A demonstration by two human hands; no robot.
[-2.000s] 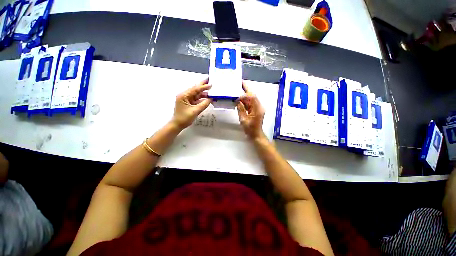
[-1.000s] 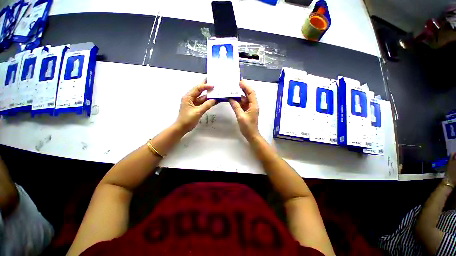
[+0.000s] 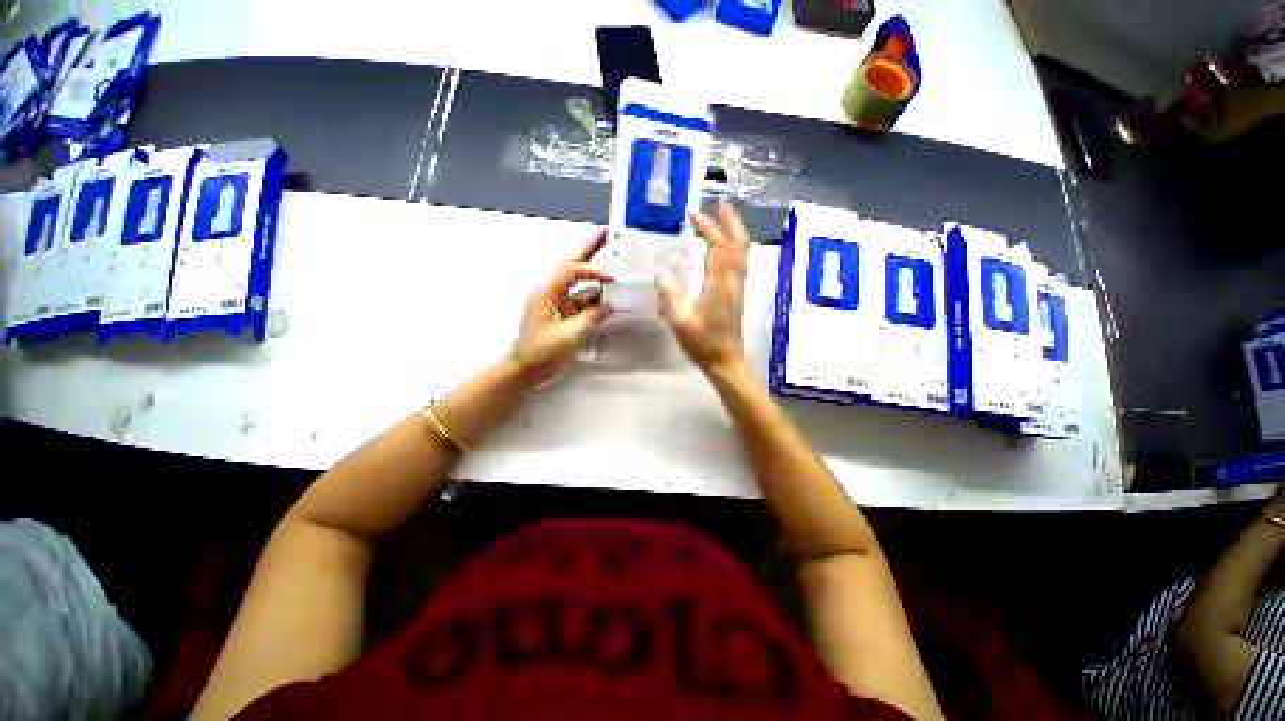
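A slim white and blue retail carton (image 3: 658, 183) is held up in front of me, its printed front facing me and its long side roughly upright. My left hand (image 3: 561, 318) grips its lower left edge with thumb and fingers. My right hand (image 3: 709, 299) is at its lower right, thumb over the front face and fingers raised beside the edge. The lower end of the carton is pale and blurred, so its flap cannot be made out. Overlapping cartons stand at the left (image 3: 213, 242), and another overlapping row lies at the right (image 3: 865, 303).
A black phone (image 3: 627, 57) lies beyond the carton. Shiny clear tape (image 3: 567, 152) is on the dark band (image 3: 493, 120). A tape roll (image 3: 881, 88) stands far right. Blue pieces (image 3: 747, 14) and a dark box lie at the far side. Blue packs are far left. People sit at both sides.
The held carton has tilted so its face shows more fully, and it no longer lines up with the phone. My right thumb has moved onto its front. The left group gained a carton since the oldest frame.
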